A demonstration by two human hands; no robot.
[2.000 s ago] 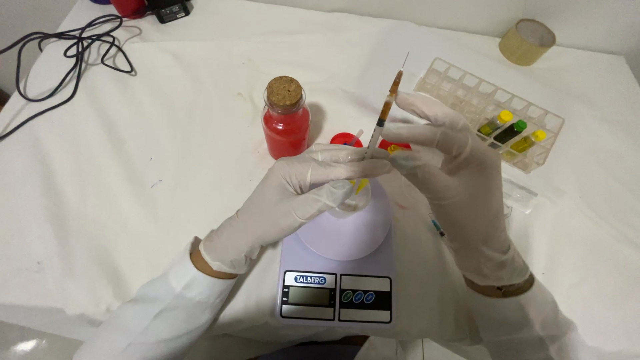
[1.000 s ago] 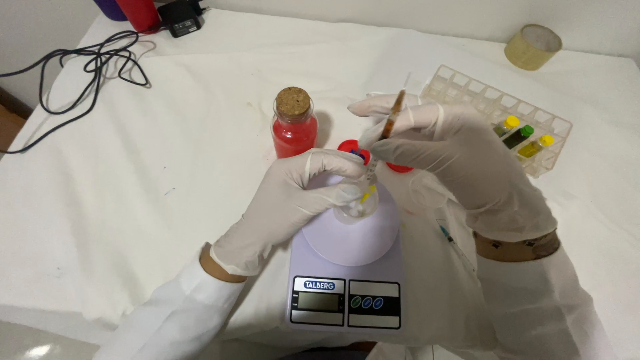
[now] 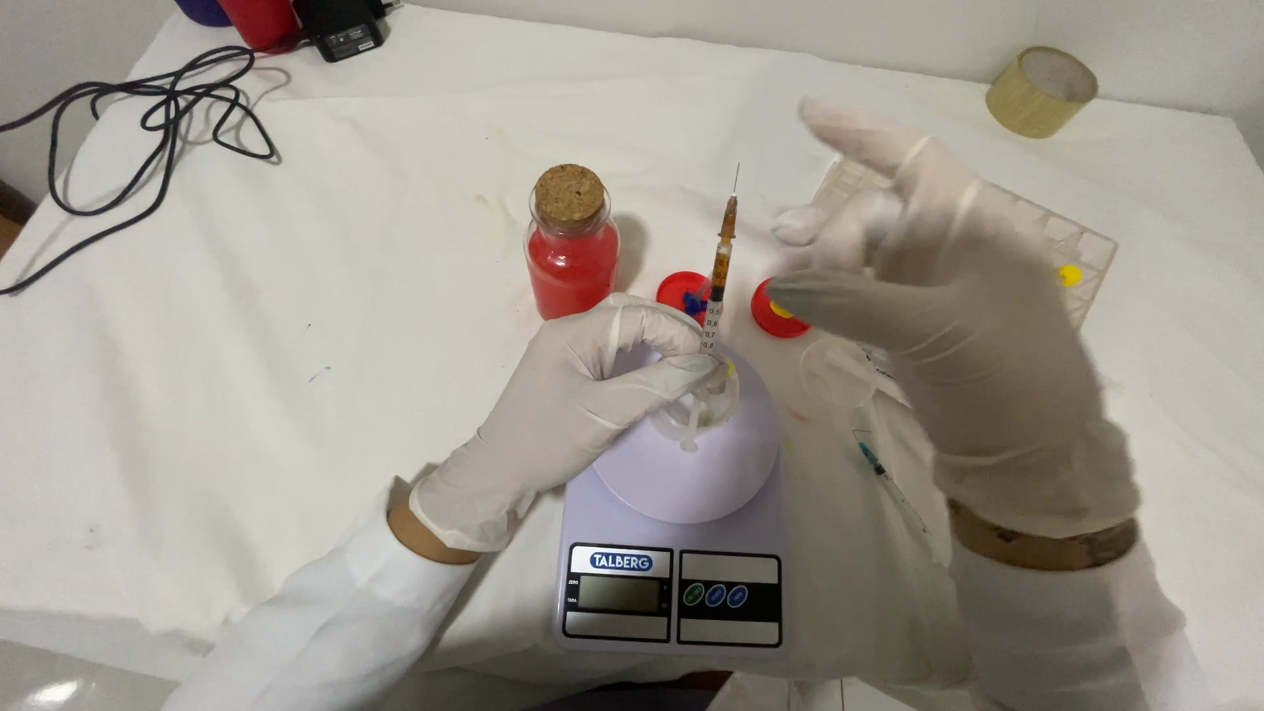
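Note:
My gloved left hand (image 3: 583, 400) pinches the barrel of a small syringe (image 3: 720, 272) between thumb and fingers. The syringe stands needle upward, with amber liquid at its upper end and its plunger pointing down. Below the fingertips, a small clear container (image 3: 726, 407) rests on the round plate of a lilac digital kitchen scale (image 3: 632, 474). My gloved right hand (image 3: 948, 296) is raised to the right of the syringe, apart from it, fingers spread, slightly blurred. Behind the scale are two red round pieces, one with something blue (image 3: 681, 292), the other with something yellow (image 3: 775, 321).
A corked glass bottle of red contents (image 3: 573, 262) stands behind my left hand. At right lie a second syringe (image 3: 889, 479) and a clear tube rack (image 3: 1096, 257), partly hidden by my right hand. A tape roll (image 3: 1042, 91), black cable (image 3: 168, 123) and black adapter (image 3: 341, 30) are farther back.
My right hand has left the upper part of the syringe and moved away to the right. My left hand keeps hold of the syringe.

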